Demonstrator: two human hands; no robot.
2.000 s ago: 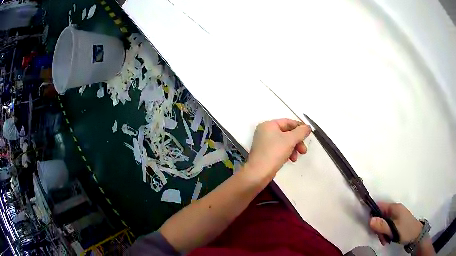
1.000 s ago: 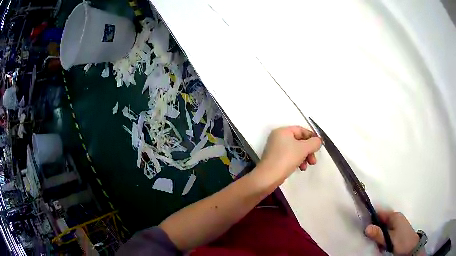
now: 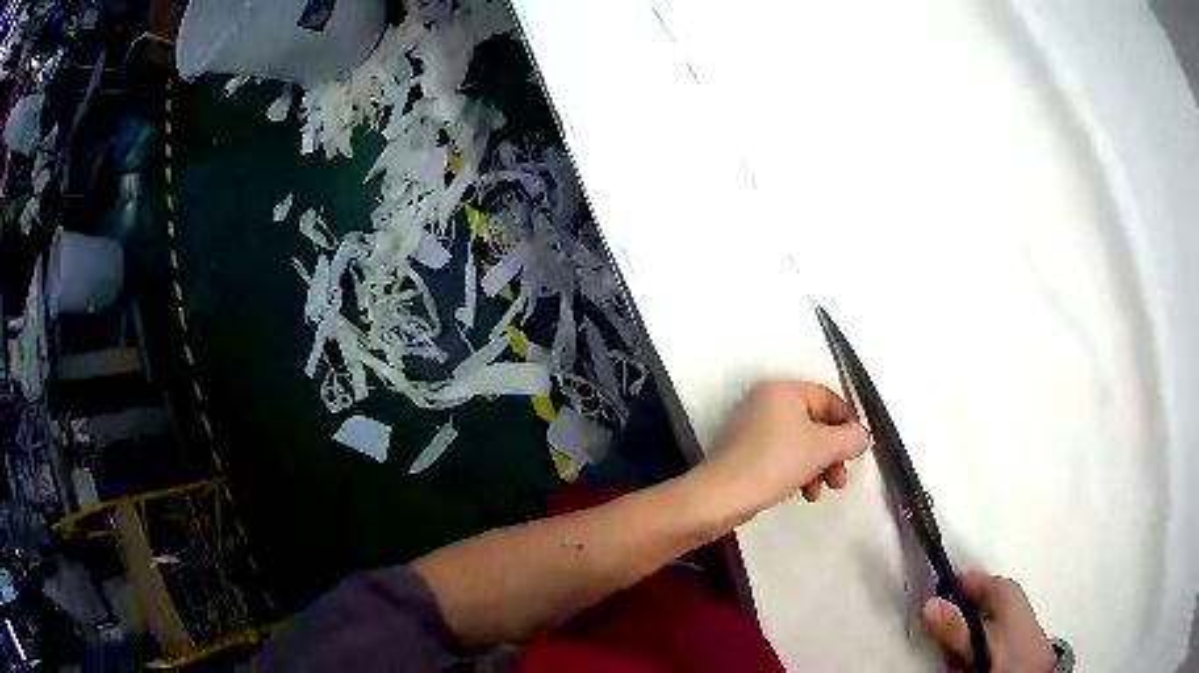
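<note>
A large white fabric panel lies flat on the table, with a thin dark line running along it near the left edge. My right hand, at the lower right, holds the black handles of the long dark shears. The blades point up and away from me, at the end of the line. My left hand is left of the blades, with thumb and fingertips pinched on the fabric's cut edge. What lies under the fingertips is hidden.
The table edge runs down the left side of the fabric. Beyond it, white scraps lie on the green floor, with a white bucket at the upper left. Yellow-black tape crosses the floor. A yellow frame stands at the lower left.
The view has turned and shifted, so the bucket and scraps sit higher and further round. Both hands appear lower in the picture, still pinching the edge and holding the shears.
</note>
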